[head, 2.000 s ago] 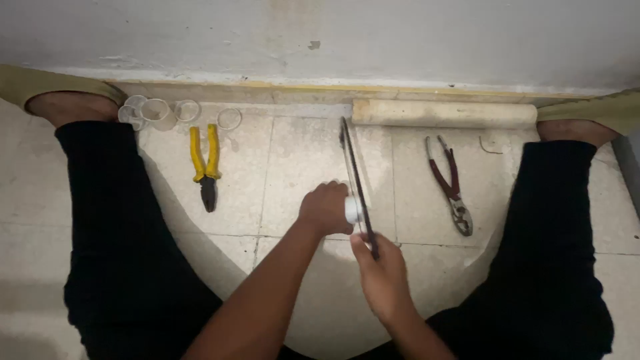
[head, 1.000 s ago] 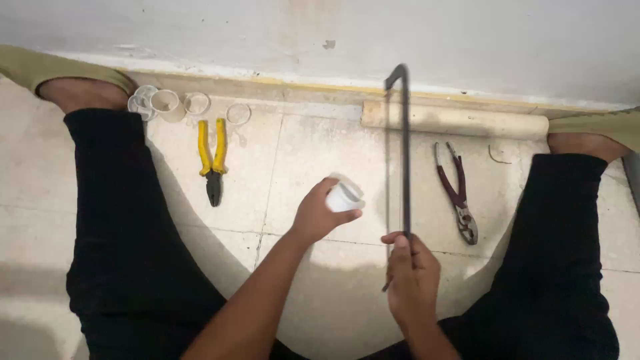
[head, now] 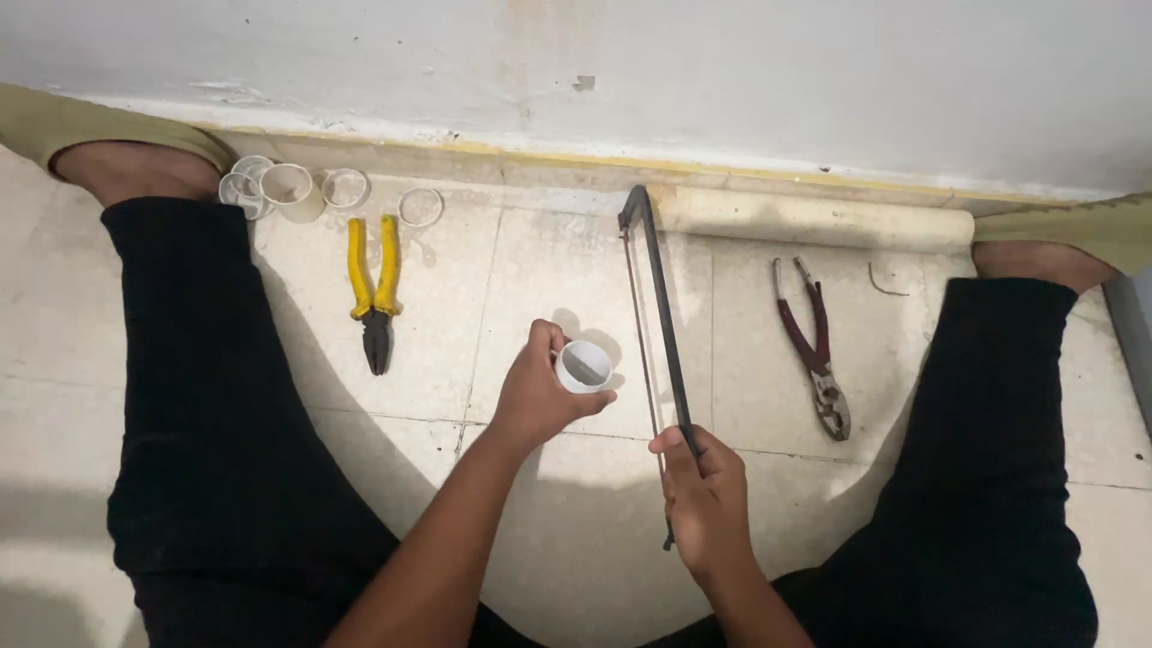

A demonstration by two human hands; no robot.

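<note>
My left hand (head: 538, 387) is closed around a short white plastic pipe piece (head: 584, 367), its open end turned up toward the camera. To the right, my right hand (head: 706, 499) grips the near end of a black hacksaw (head: 664, 315). The saw points away from me, its thin blade on the left side of the frame, apart from the pipe piece. Its far end overlaps the left end of a long cream plastic pipe (head: 810, 218) lying along the wall.
Combination pliers with yellow handles (head: 373, 288) lie left; slip-joint pliers with dark red handles (head: 813, 346) lie right, near a bit of thin wire (head: 886, 281). Several cut pipe rings (head: 420, 207) and a short pipe piece (head: 306, 198) sit by the wall (head: 576, 117). My legs flank the tiled floor.
Two seconds ago the hacksaw was against the white pipe piece; now they are apart. The saw has moved right, and my left hand has turned the pipe piece so its opening shows.
</note>
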